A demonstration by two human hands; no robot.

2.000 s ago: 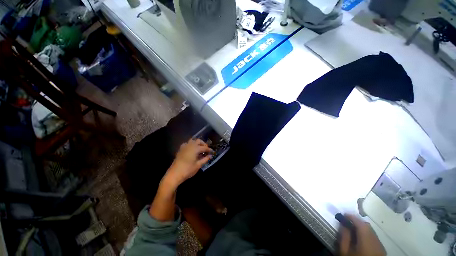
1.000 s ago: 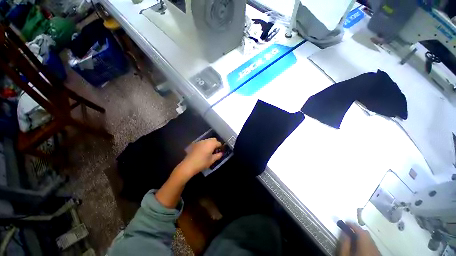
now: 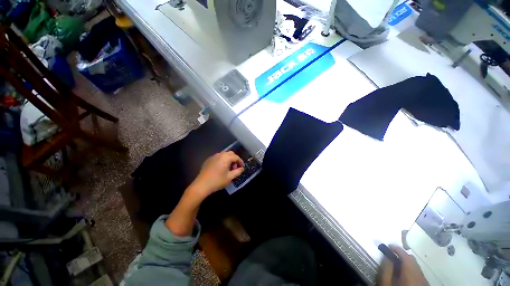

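Observation:
My left hand (image 3: 219,172) is over the small-parts drawer (image 3: 230,190) under the table edge, with thumb and fingertips close together. Whether something small is pinched in them cannot be told. The drawer holds small dark bits. My right hand (image 3: 404,270) is at the lower right on the table's front edge, cut off by the frame's bottom and a little blurred. It holds a dark-handled tool (image 3: 389,253), perhaps the screwdriver, whose handle sticks out. The sewing machine's needle area (image 3: 447,228) is right of this hand. Its presser foot is too small to make out.
Two black fabric panels, one blocky (image 3: 302,146) and one curved (image 3: 411,106), lie on the white table (image 3: 346,184). The blocky one hangs over the front edge. Another machine (image 3: 240,28) stands at the top. A wooden chair (image 3: 67,120) and blue basket (image 3: 114,70) are on the floor at left.
My left hand has moved down into the drawer area and then back slightly, showing more of the bits. My right hand stays nearly in place with the dark tool. The view has shifted slightly.

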